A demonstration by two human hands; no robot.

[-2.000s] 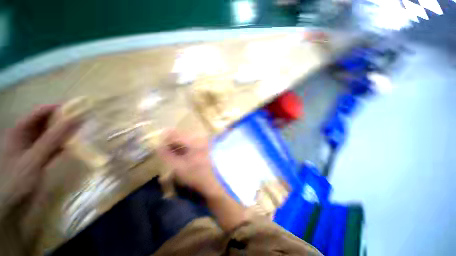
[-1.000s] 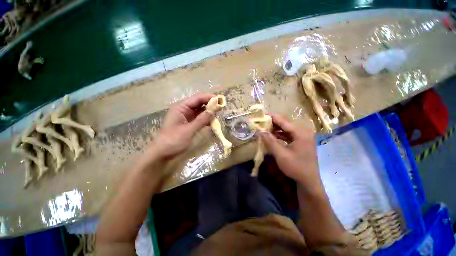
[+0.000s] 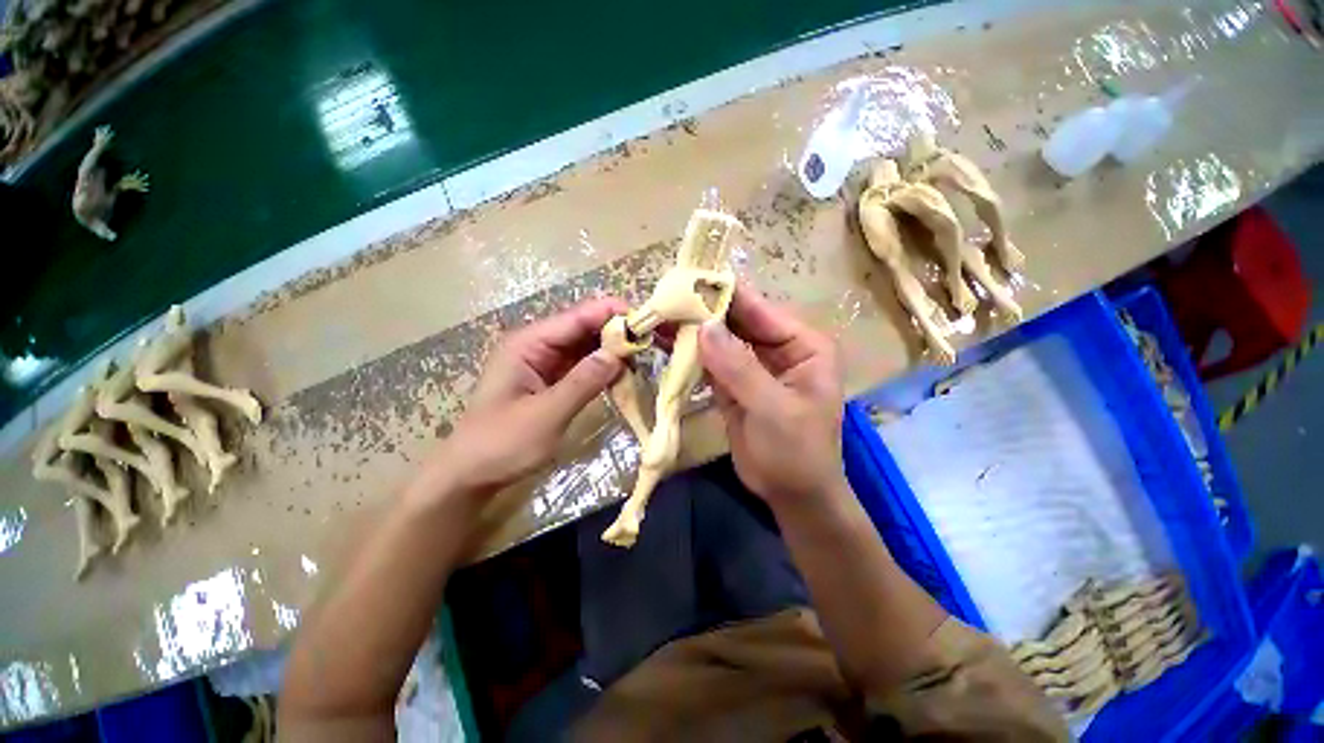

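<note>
My left hand point(image 3: 545, 380) grips a beige single leg part point(image 3: 627, 389) by its thigh end, at bench centre. My right hand point(image 3: 777, 380) grips a second beige leg part with hip block point(image 3: 668, 407), its slotted stub pointing up and its foot hanging down over the bench edge. The thigh end of the single leg is at the side of the hip block, with a dark gap showing between them. The glue dish is hidden behind the hands and parts. Joined leg pairs point(image 3: 185, 389) stand in an overlapping row on the left of the bench.
Grouped leg parts point(image 3: 929, 240) stand right of centre, beside a white oval-headed container point(image 3: 831, 157) and clear film. A white squeeze bottle point(image 3: 1096, 134) lies far right. A blue crate point(image 3: 1075, 508) with legs is below right. A green conveyor belt point(image 3: 479, 102) runs behind.
The two leg parts have come together at the hip. The right hand's part has moved up and left, with its stub now upright. The glue dish has become hidden.
</note>
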